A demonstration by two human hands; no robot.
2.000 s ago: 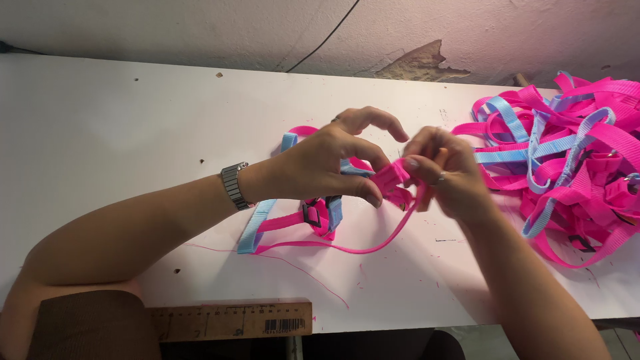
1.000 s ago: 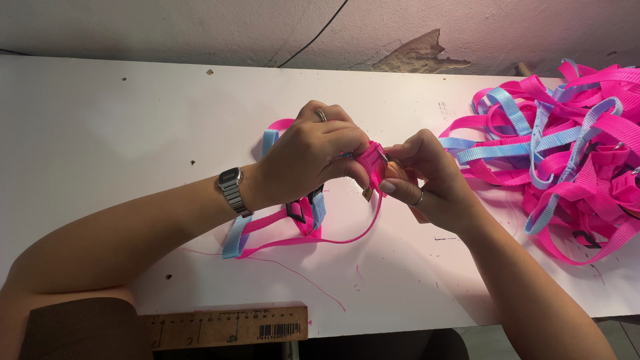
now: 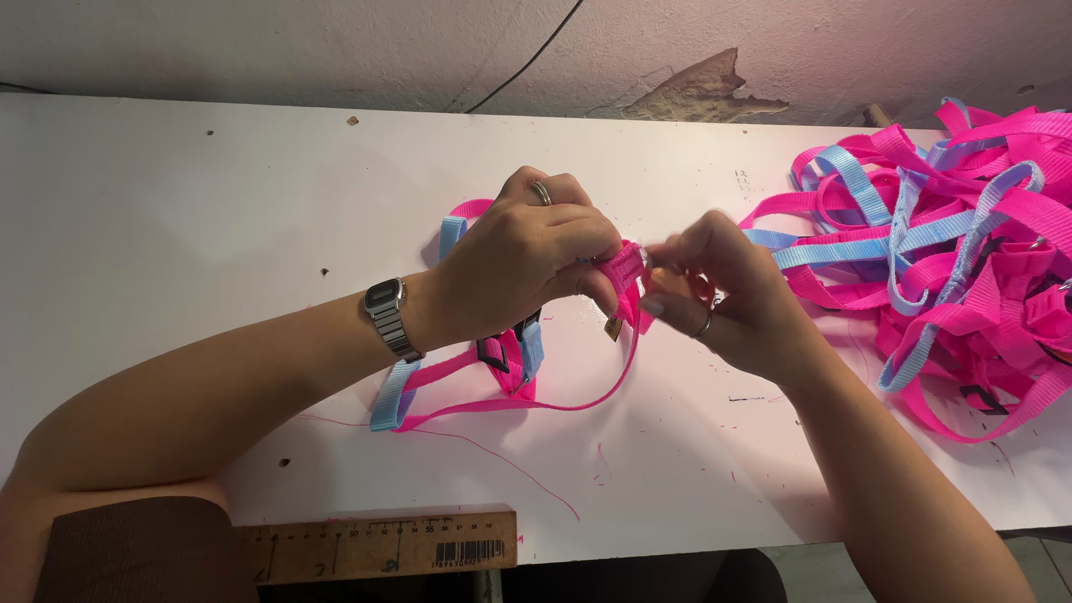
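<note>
My left hand, with a ring and a wristwatch, pinches a pink plastic side-release buckle sewn to pink webbing. Close to the buckle's right side is my right hand, its fingers curled around something reddish, perhaps a small tool's handle, mostly hidden and blurred. Below the hands, a pink and light-blue webbing harness lies on the white table, its strap looping up to the buckle. A black slider sits on the harness, and a small tag hangs under the buckle.
A large heap of pink and light-blue webbing straps covers the table's right side. A wooden ruler lies along the front edge by my left forearm. Loose pink thread and small scraps dot the white table. Behind it stands a chipped wall.
Both hands moved left from the first frame to the second, with the buckle. Since then my left hand has kept its hold, while my right fingers have shifted at the buckle's right side.
</note>
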